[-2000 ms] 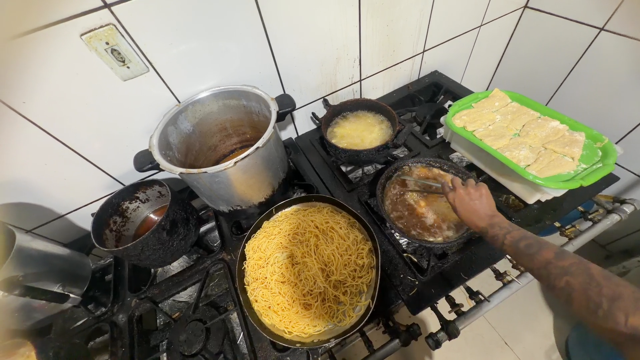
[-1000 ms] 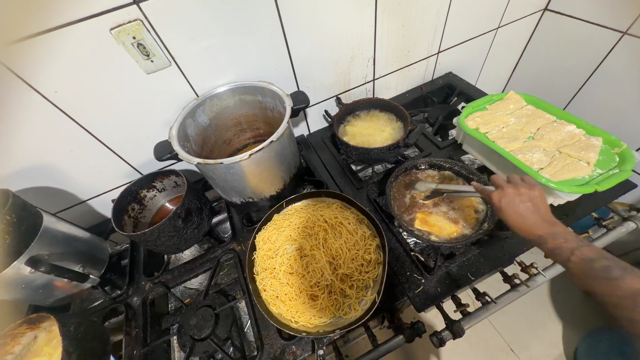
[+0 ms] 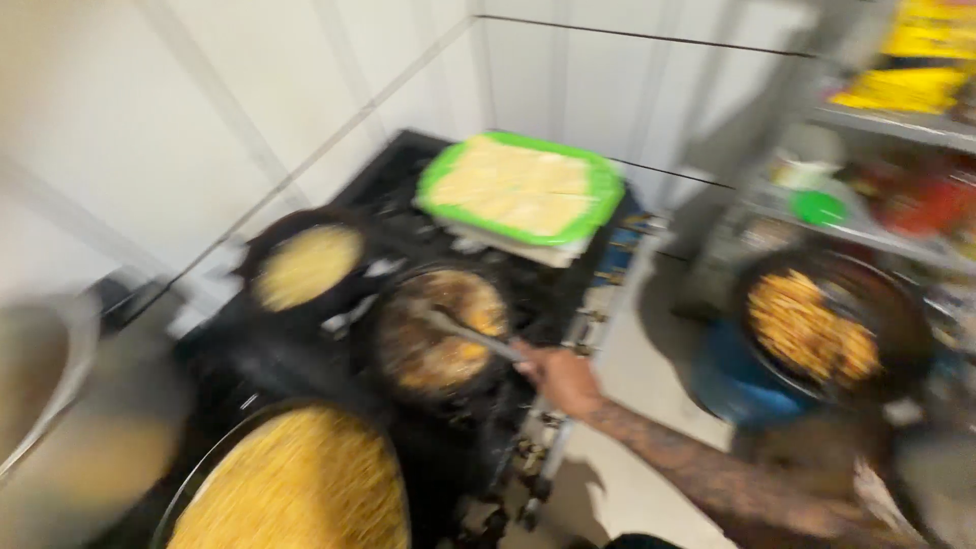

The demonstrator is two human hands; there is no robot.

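My right hand [image 3: 563, 380] grips the end of metal tongs [image 3: 476, 335], whose far part lies over a dark pan of bubbling oil [image 3: 442, 332]. Golden and orange pieces of food [image 3: 476, 328] fry in that pan. Behind and to its left stands a smaller dark pan with pale yellow contents [image 3: 309, 267]. A large pan of thin noodles [image 3: 297, 488] is at the lower left. At the back of the black stove, flat pale dough-like pieces [image 3: 518, 183] lie on a green-rimmed container [image 3: 598, 217]. My left hand is out of view. The picture is blurred.
A large metal pot [image 3: 76, 374] stands at the left edge. To the right, a dark pan of orange-brown food [image 3: 812, 328] sits above a blue object [image 3: 751, 381]. Metal shelves [image 3: 892, 126] hold packages behind it. Tiled walls border the stove, and a rail with knobs lines its front.
The view has swung strongly to the right, bringing the shelves and another pan into sight. My right hand still holds the tongs over the frying pan.
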